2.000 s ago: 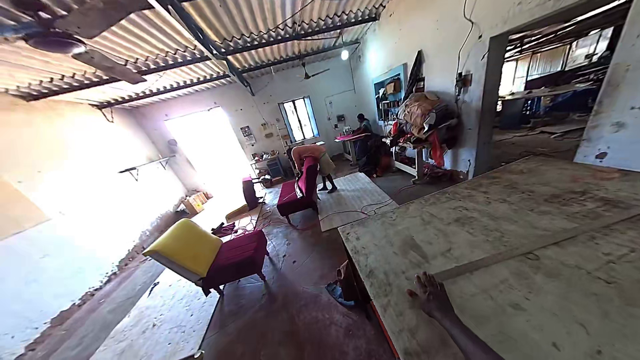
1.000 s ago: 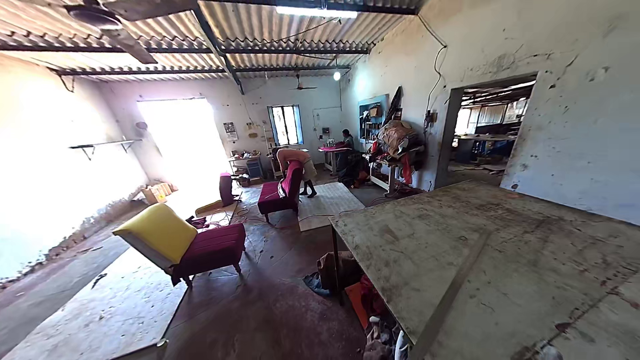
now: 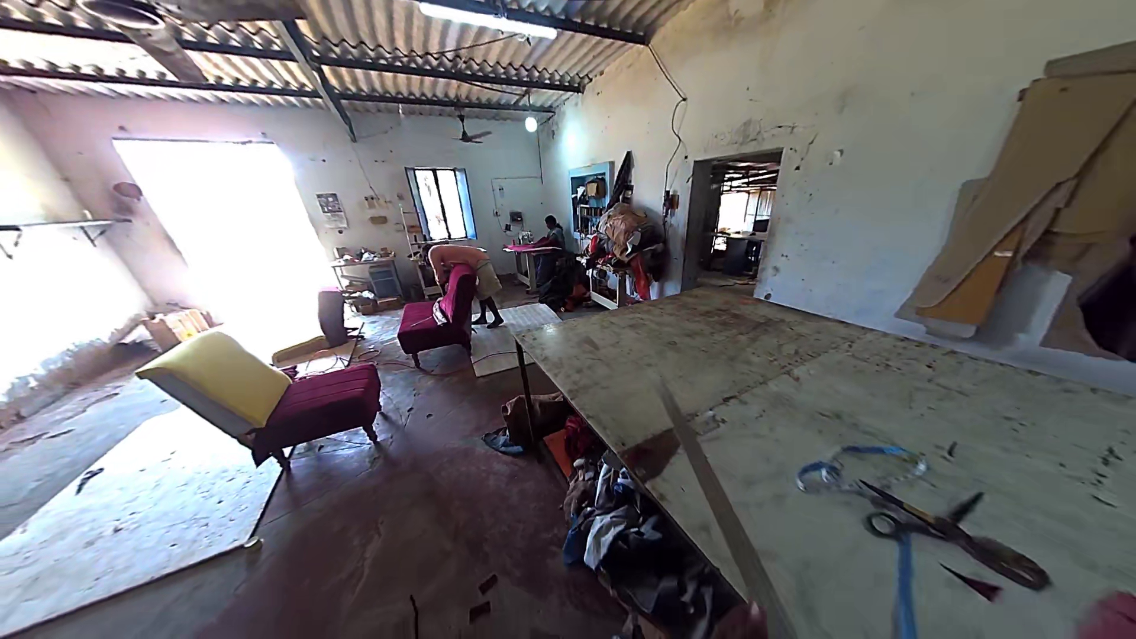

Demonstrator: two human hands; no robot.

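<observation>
A long flat straightedge (image 3: 710, 488) lies across the worn worktable (image 3: 799, 373). At its near end, by the table's front edge, a small brownish part of what looks like my left hand (image 3: 750, 617) shows; its fingers and grip cannot be made out. My right hand is not recognisable; a blurred pinkish-red patch shows at the bottom right corner. Fabric scissors (image 3: 950, 528) with dark handles rest on the tabletop, blades apart. A blue tape (image 3: 865, 451) is curled behind them, and a blue strip (image 3: 905, 586) runs below them. A dark red scrap (image 3: 974, 582) lies nearby.
Piled cloth (image 3: 621, 532) sits below the table's left edge. On the floor stand a yellow-backed maroon chair (image 3: 328, 399) and another maroon chair (image 3: 435, 324), with a person (image 3: 461, 266) bent over it. Another person (image 3: 555, 232) is farther back. Brown patterns (image 3: 1021, 195) hang on the right wall.
The view has swung right, bringing the scissors and blue tape into sight. The hand that lay spread on the tabletop beside the straightedge two seconds ago is no longer there.
</observation>
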